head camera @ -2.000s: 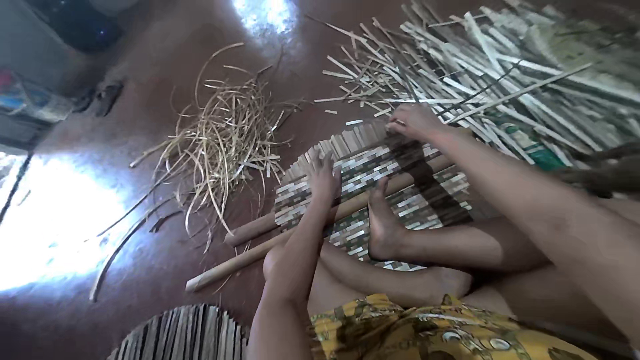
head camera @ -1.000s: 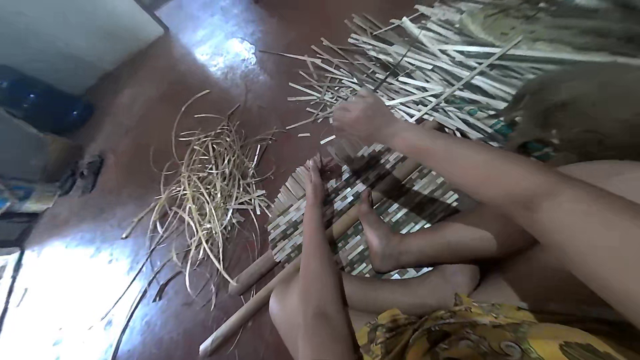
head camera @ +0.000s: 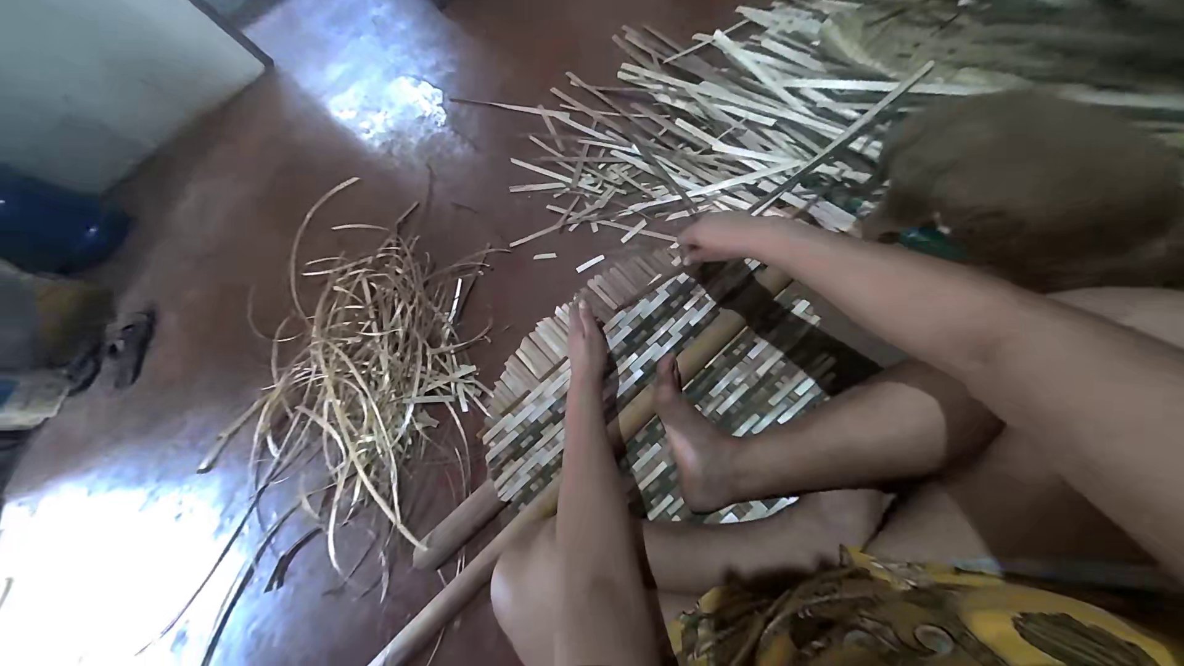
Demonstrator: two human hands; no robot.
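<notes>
A round woven mat of flat light and dark strips [head camera: 740, 388] lies before my legs, its strip ends standing out along the far edge. One wooden pole [head camera: 647, 407] crosses over it, and a second pole [head camera: 462, 527] shows beside it at the lower left. My left hand [head camera: 587, 338] rests on edge at the mat's upper left rim, fingers stretched together, with nothing seen in it. At the far right rim my right hand [head camera: 712, 239] has its fingers bent down at the strip ends; whether it pinches a strip is hidden. My bare foot [head camera: 698, 453] presses on the mat.
Curled thin shavings [head camera: 370, 342] lie heaped on the floor at left. Loose flat strips [head camera: 721, 139] are piled beyond my right hand. A brown furry or fibrous mass [head camera: 1027, 185] is at the right. A blue container [head camera: 55, 222] stands at the far left by a pale wall [head camera: 120, 83].
My right hand was raised over the mat's far edge one second ago and is now down at the rim. My left hand stays at the rim. The view has shifted.
</notes>
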